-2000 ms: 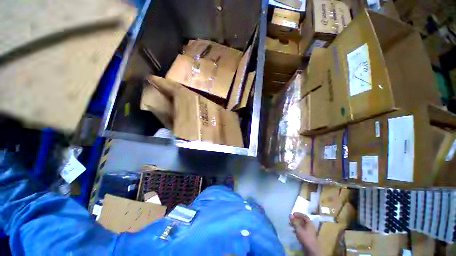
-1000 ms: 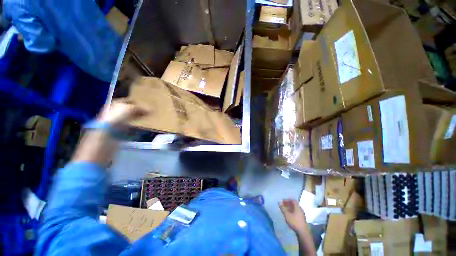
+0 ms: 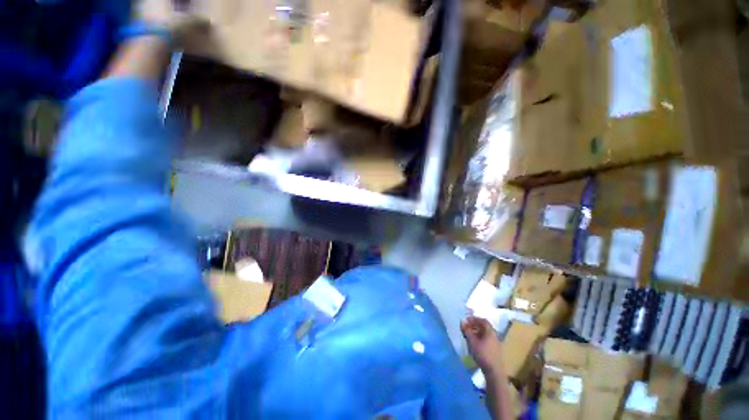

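My left hand (image 3: 168, 31), blurred, with a blue wristband, grips the left end of a large brown flattened carton (image 3: 320, 57) at the top left. The carton lies tilted across the upper part of the metal waste bin (image 3: 435, 152), above its contents. More cardboard (image 3: 374, 172) and pale scrap (image 3: 316, 156) show inside the bin near its front rim. My right hand (image 3: 478, 332) hangs low on the right with fingers curled and nothing seen in it.
Stacked cartons (image 3: 604, 139), partly film-wrapped, stand right of the bin. Trays of dark parts (image 3: 657, 324) and open cartons (image 3: 604, 381) are at the lower right. A cardboard piece (image 3: 238, 297) and a dark reddish-brown slotted crate (image 3: 287, 267) are near my body.
My left hand has moved up and forward, and the carton has come up off the bin contents. The bin sits higher in view. My right hand stays low, its fingers more curled.
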